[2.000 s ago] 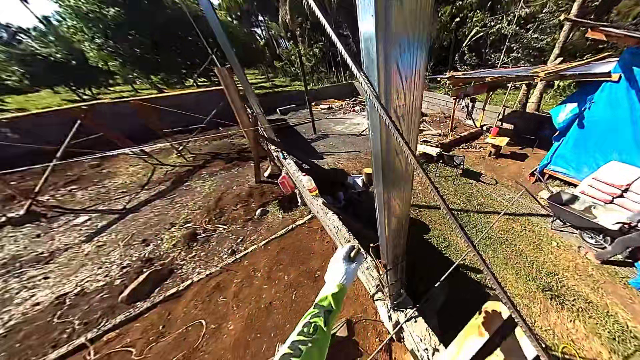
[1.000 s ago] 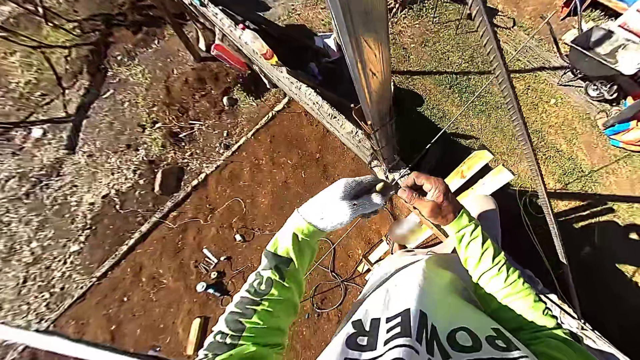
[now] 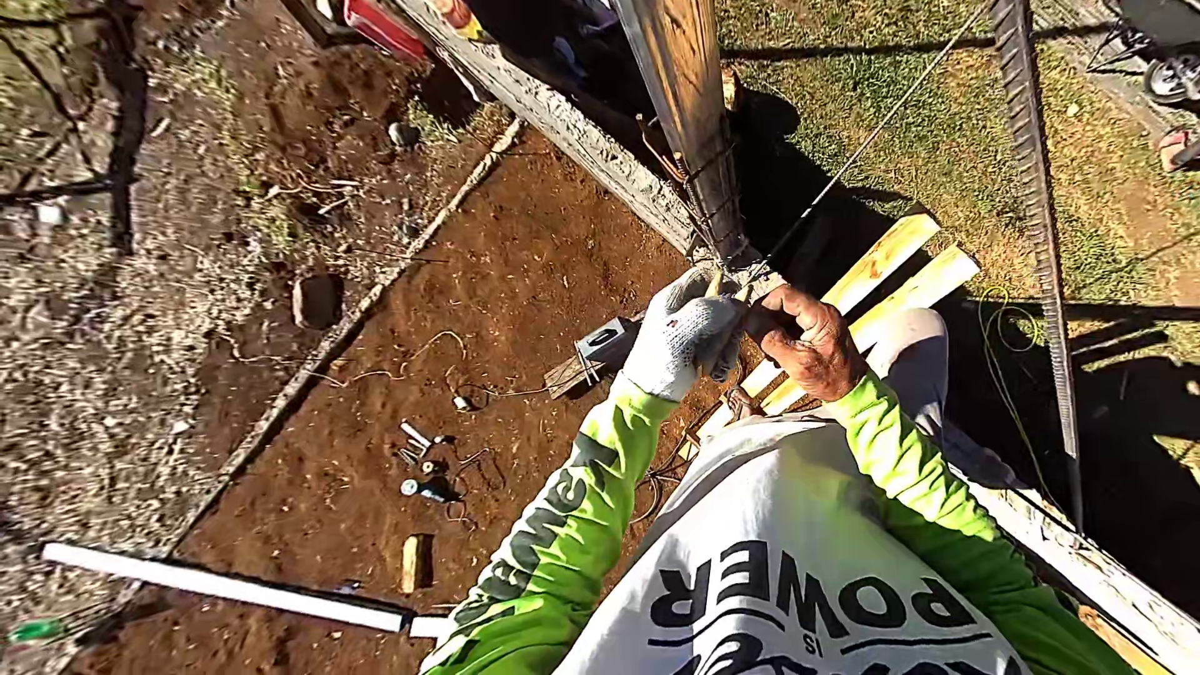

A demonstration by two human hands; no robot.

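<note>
My left hand (image 3: 682, 339), in a white knit glove, is closed around a small light-coloured tool or piece whose tip shows above the fingers; its kind cannot be told. My bare right hand (image 3: 811, 342) is beside it with bent fingers near the same spot; whether it pinches anything is hidden. Both hands are at the foot of a metal-faced post (image 3: 689, 112), where thin tie wires (image 3: 698, 220) are twisted around it. A taut string (image 3: 872, 136) runs from there to the upper right. The post stands at a rough concrete wall top (image 3: 591, 131).
Wooden boards (image 3: 881, 262) lie right of the hands. A grey box (image 3: 607, 339) rests on a wood block at left. Small fittings (image 3: 422, 441) and a white pipe (image 3: 225, 586) lie on the soil. A ribbed steel bar (image 3: 1045, 225) passes at right; a wheelbarrow (image 3: 1162, 47) stands beyond.
Two seconds ago the gloved left hand rested on the wall top and the right hand was out of view. Both are now together at the post's foot. The view has tilted down.
</note>
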